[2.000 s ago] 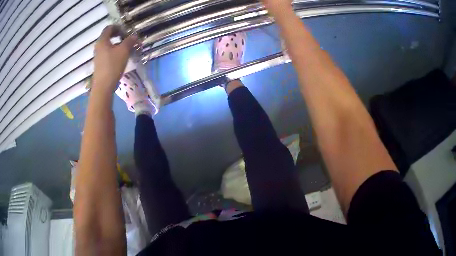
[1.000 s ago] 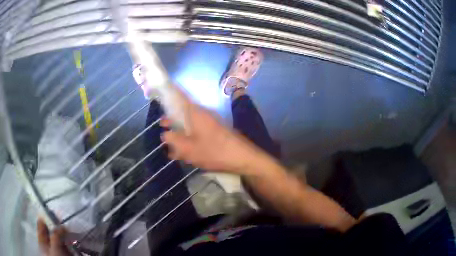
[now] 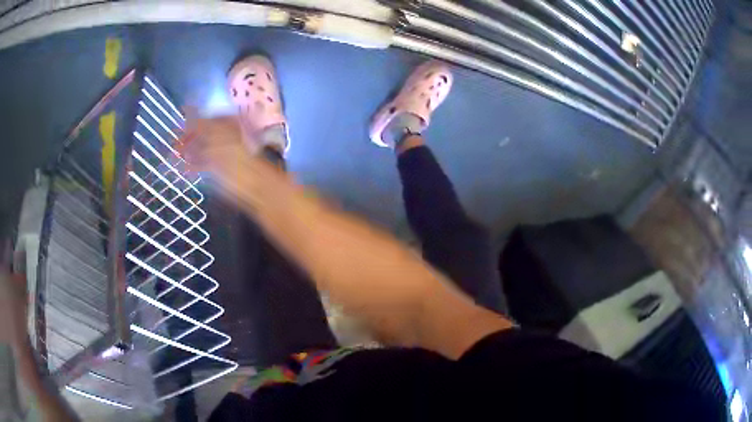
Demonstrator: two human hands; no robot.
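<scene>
A metal rack-like frame [image 3: 120,247] stands on the left, with dark side bars, thin crosswise rods and bright zigzag wires. My right hand [image 3: 210,147] is blurred and reaches across my body to the rack's upper right side. Whether its fingers touch or grip the rack cannot be told. My left hand [image 3: 11,309] is blurred at the left edge, partly cut off, beside the rack's outer side; its grip is not clear. White tubes [image 3: 198,11] run along the top and meet shiny metal rods [image 3: 511,70] at the top right.
A small pale object [image 3: 630,41] lies on the shiny rods. My feet in pink clogs [image 3: 425,99] are on the blue floor [image 3: 330,91], which has a yellow line [image 3: 108,157]. A black-topped box with a white side [image 3: 618,317] stands at the lower right.
The rodded frame held across my lap is now further left and more upright. My right hand has moved up and left, my left hand to the left edge. The view has shifted.
</scene>
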